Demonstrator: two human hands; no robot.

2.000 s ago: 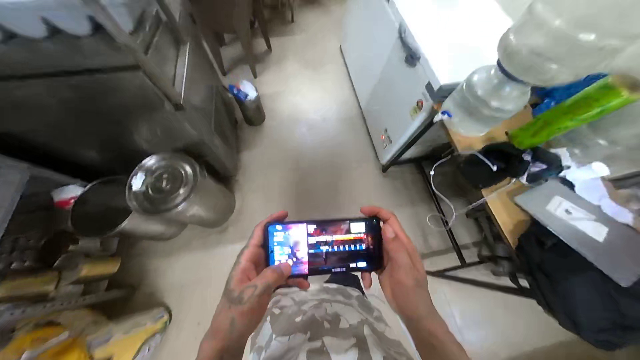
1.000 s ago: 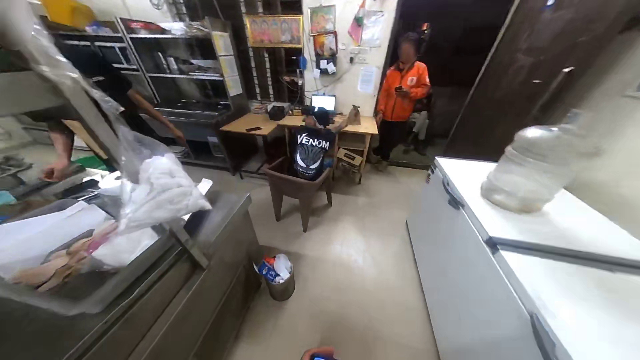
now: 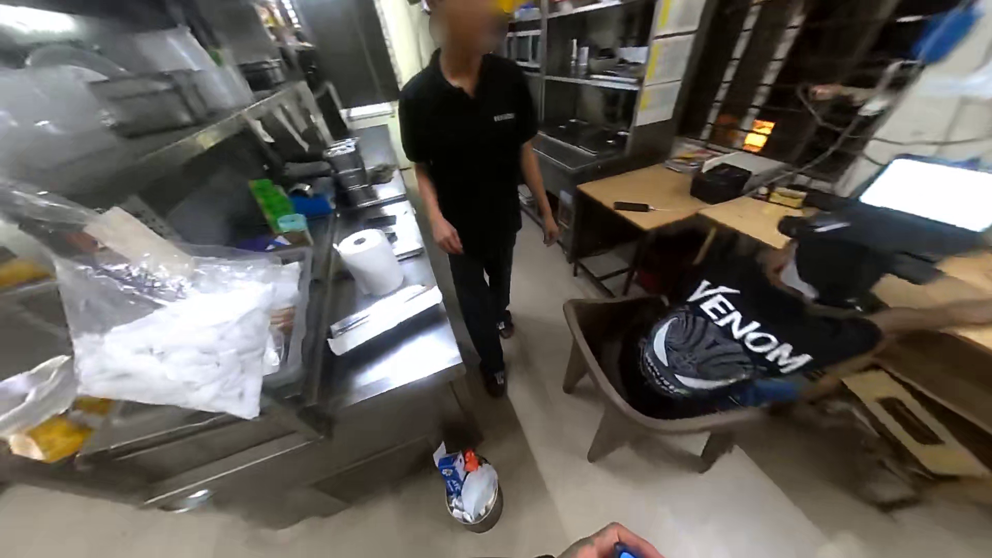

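Observation:
One of my hands [image 3: 608, 542] shows at the bottom edge, cut off by the frame; which hand it is cannot be told. Its fingers curl beside a small blue object [image 3: 625, 551], of which only a sliver is visible. My other hand is not clearly seen. Up and to the left of the visible hand, a round bin [image 3: 487, 521] with a blue packet and plastic waste stands on the floor. A brown plastic chair [image 3: 659, 422] with a seated person in a black printed shirt [image 3: 721, 341] is above and to the right.
A person in black [image 3: 473, 147] stands in the aisle beside the steel counter [image 3: 403, 376], which bears a white paper roll [image 3: 370, 262]. A clear bag of white items [image 3: 178, 349] hangs at left. Wooden desks [image 3: 643, 190] carry a knife-like tool [image 3: 637, 207] and a bright screen [image 3: 930, 190].
The view has swung up and left from the phone, which both my hands held two seconds ago. The person in black now stands in the aisle; one second ago they were partly seen behind the counter.

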